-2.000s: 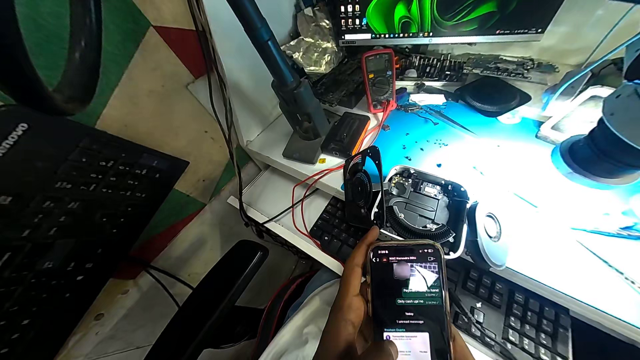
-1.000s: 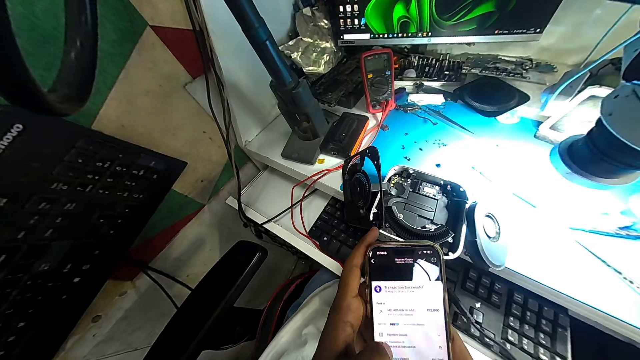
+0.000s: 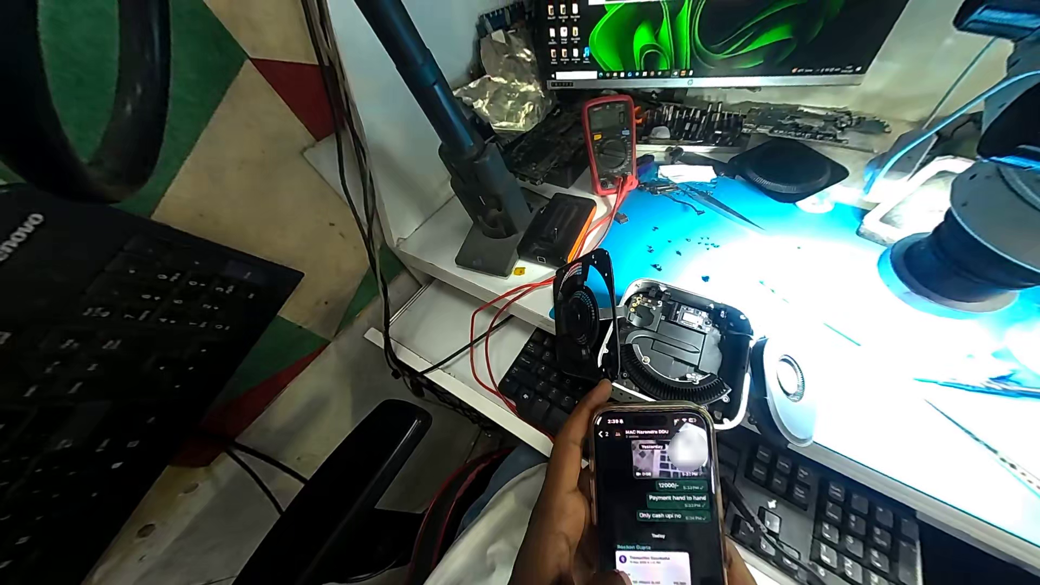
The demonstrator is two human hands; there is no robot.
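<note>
My left hand is closed around the left side of a smartphone, held upright at the bottom of the view, its lit screen bearing writing. Only a strip of my right hand shows at the phone's lower right edge; the rest is hidden behind it. Just beyond the phone, an opened compact computer with a curved fan lies at the desk edge. A black cover with a round fan stands tilted at its left, and a round silver-white cover leans at its right.
A keyboard lies under the desk edge. A red multimeter with red leads stands behind a blue mat with small parts. A monitor, a microscope, a black stand, a laptop and a chair armrest surround the area.
The phone's screen has gone from a chat view to a page with a light background and back to the dark chat view. Both hands stay around the phone in about the same place.
</note>
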